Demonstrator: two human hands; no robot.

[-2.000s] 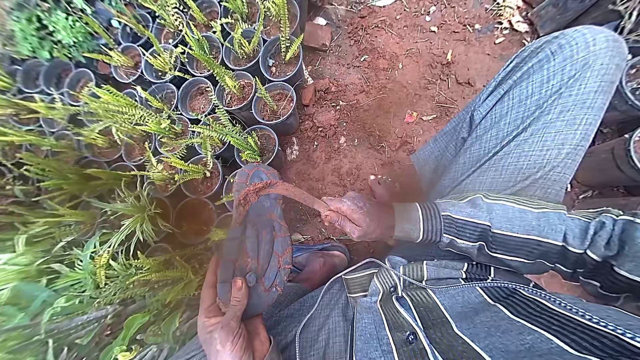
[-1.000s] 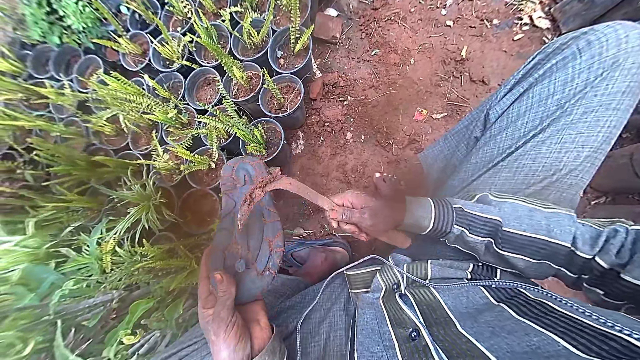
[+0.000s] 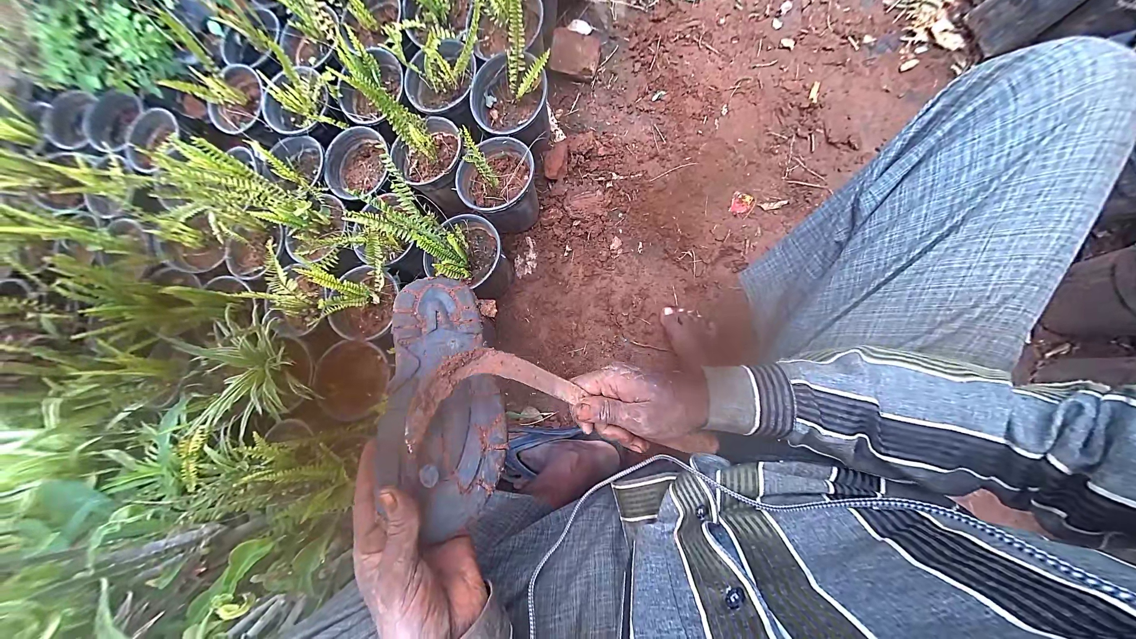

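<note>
My left hand (image 3: 413,568) grips the lower end of a dark rubber sandal (image 3: 457,426), its patterned sole turned up and smeared with red soil. In my right hand (image 3: 635,404) is the handle of a curved sickle (image 3: 524,368), its blade coated in the same red soil. The blade lies over the middle of the sole, its tip pointing down toward my left hand. Behind the sandal, a bare foot in a blue sandal (image 3: 568,466) is partly hidden.
Black plastic pots with small ferns (image 3: 501,182) crowd the upper left. Leafy plants (image 3: 248,368) grow along the left. A brick piece (image 3: 575,53) lies on the red soil (image 3: 666,186). My bent knee is at right, and a white cord (image 3: 799,504) crosses my striped shirt.
The sandal has tilted in my left hand since the oldest frame, and the sickle blade has shifted over its sole. Both hands keep their hold.
</note>
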